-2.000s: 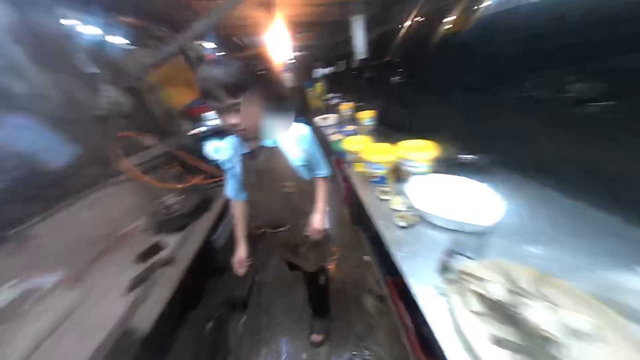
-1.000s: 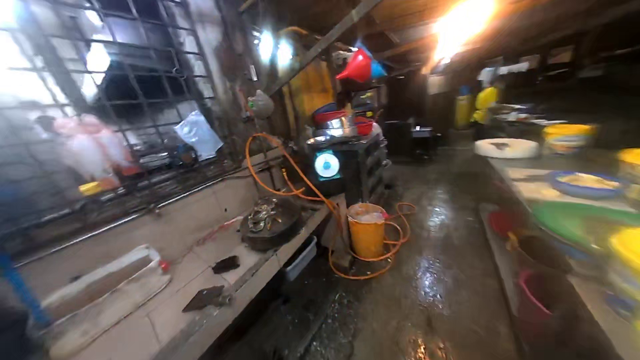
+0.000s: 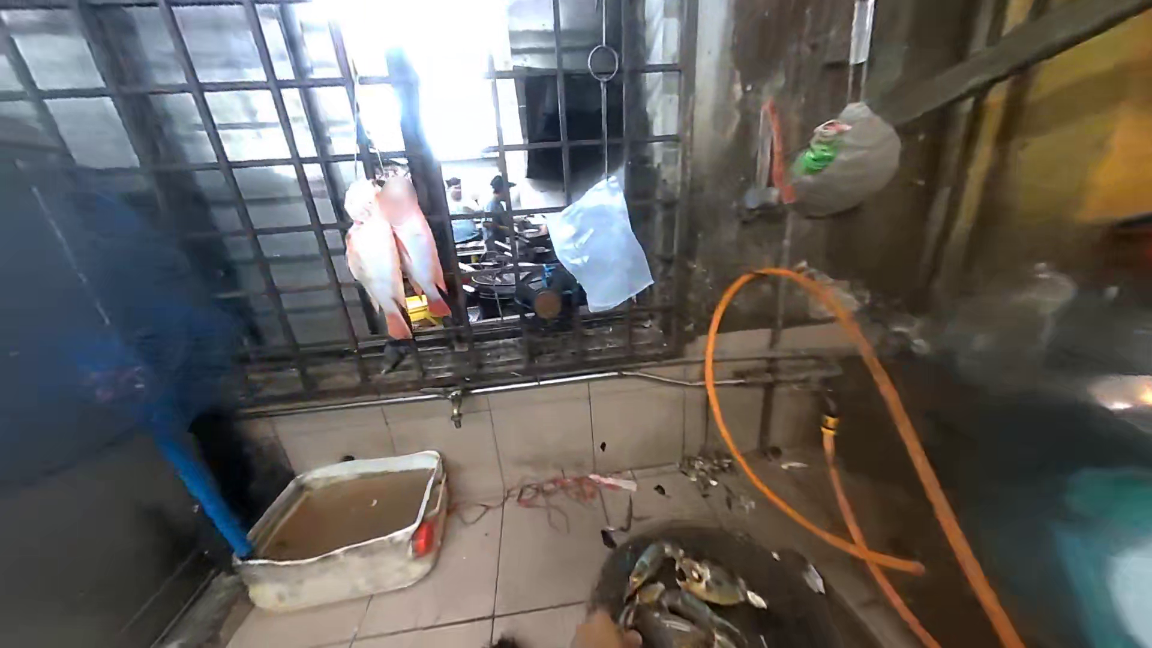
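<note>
At the bottom edge, just right of centre, part of one bare hand [image 3: 605, 632] shows, blurred; I cannot tell whether it is my left hand or my right hand. It is beside a pile of what look like crabs [image 3: 706, 583] on a dark round block [image 3: 774, 585], and whether it grips one is unclear. The other hand is out of view. Left of the block, on the tiled counter, a worn white basin [image 3: 337, 576] holds brownish water. A blue pipe [image 3: 200, 490] slants down to its left corner.
Two pinkish fish [image 3: 378, 252] and a pale plastic bag [image 3: 603, 243] hang at the metal window grille [image 3: 306, 180]. Below them a tap [image 3: 456, 408] juts from the wall. An orange hose [image 3: 864, 342] loops along the right. Reddish scraps [image 3: 562, 490] lie on the tiles.
The view has swung left and come closer to the tiled counter and the round block. Part of a hand now shows at the bottom edge. The person seen at first is out of view.
</note>
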